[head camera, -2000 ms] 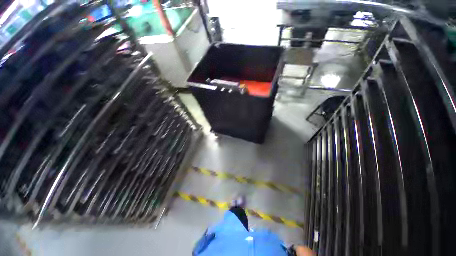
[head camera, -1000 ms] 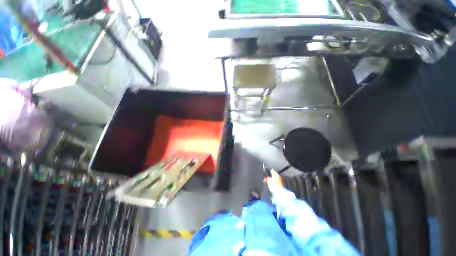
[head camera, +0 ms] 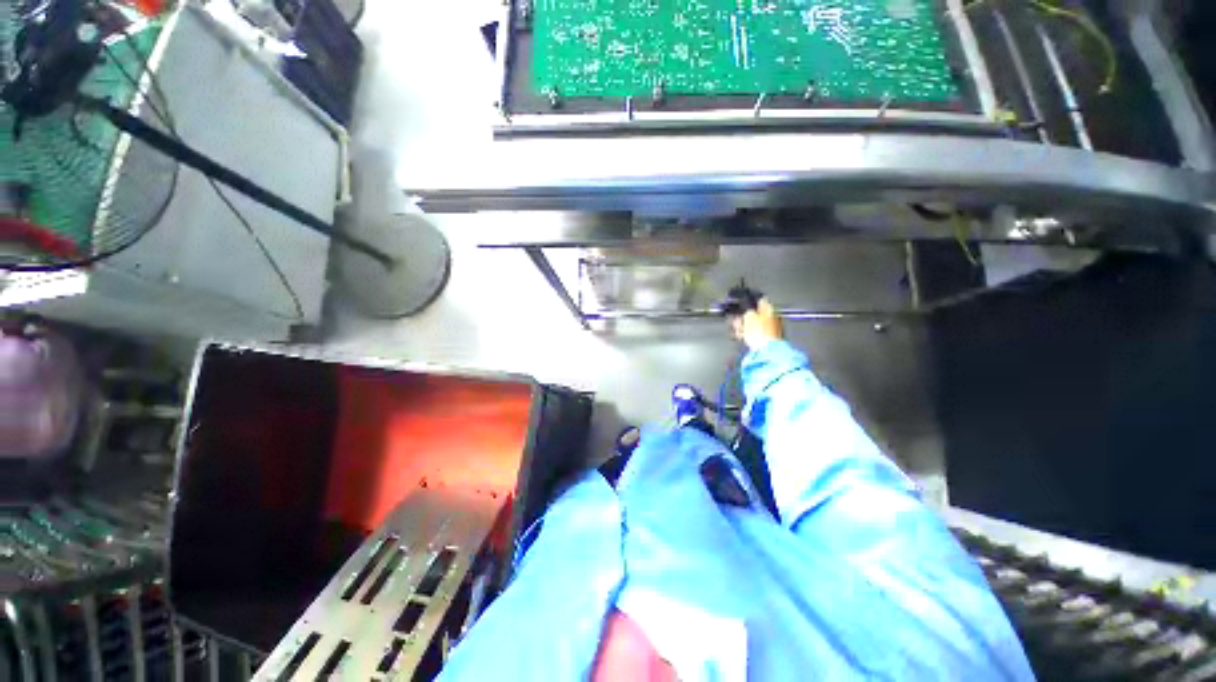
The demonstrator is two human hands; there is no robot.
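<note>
A green circuit board [head camera: 747,47] lies in a dark carrier with metal edge bars [head camera: 747,123] on the conveyor in front of me. My right hand [head camera: 756,323] is held low, below the front conveyor rail [head camera: 800,171]. Its fingertips look dark; whether they are covered or hold a small dark item cannot be told. A slotted metal plate [head camera: 454,520] lies tilted across the near side of a black bin [head camera: 567,440] with a red-orange inside. Its near end is cut off by the picture's bottom edge. My left hand is not in view.
A fan [head camera: 80,173] stands by a white cabinet [head camera: 254,173] at the left. A round stand base [head camera: 394,264] is on the floor beside it. Board racks [head camera: 80,620] are at lower left. A dark panel [head camera: 1080,400] is at right, and a yellow cable [head camera: 1107,60] at upper right.
The view has moved forward to the conveyor, so the circuit board shows larger and nearer. The bin and slotted plate have shifted down and left in the picture. The round black stool no longer shows.
</note>
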